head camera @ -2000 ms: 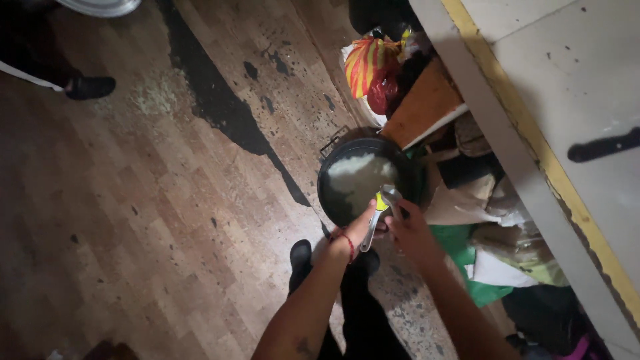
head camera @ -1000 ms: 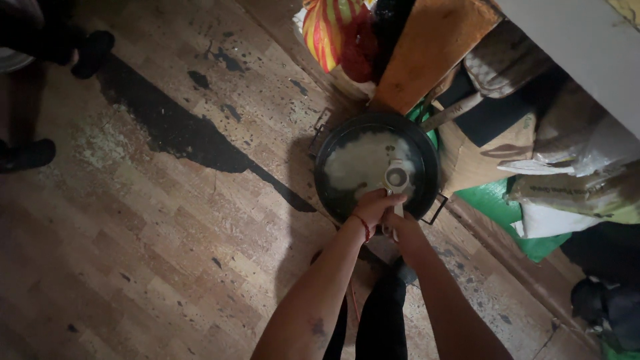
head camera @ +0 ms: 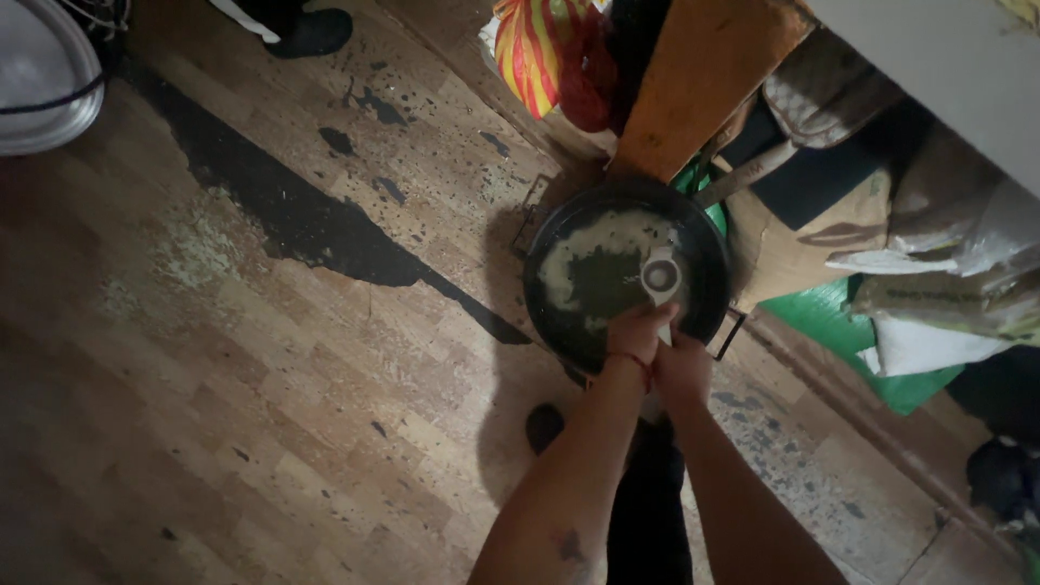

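Observation:
Both of my hands hold a pale hand-held squeezer [head camera: 660,278] with a round cup at its far end, over a wide black pan [head camera: 719,244]. My left hand [head camera: 638,331], with a red string on the wrist, closes around the handles from the left. Tight beside it, my right hand [head camera: 681,370] grips their lower part. Inside the pan, a pale, foam-like layer [head camera: 561,264] surrounds a dark patch of liquid. The pan has a wire handle on either side. What the cup contains is too unclear to tell.
An orange-brown board [head camera: 699,89], a striped bag [head camera: 528,57] and a fly-swatter-like tool [head camera: 743,175] lie beyond the pan. Bags and green plastic [head camera: 821,313] crowd its right side. A metal lid or basin [head camera: 49,89] and another person's shoe [head camera: 313,32] show at upper left.
The yellow item seen at the squeezer's head two seconds ago no longer shows. The pale layer in the pan has spread into a ring around a dark middle.

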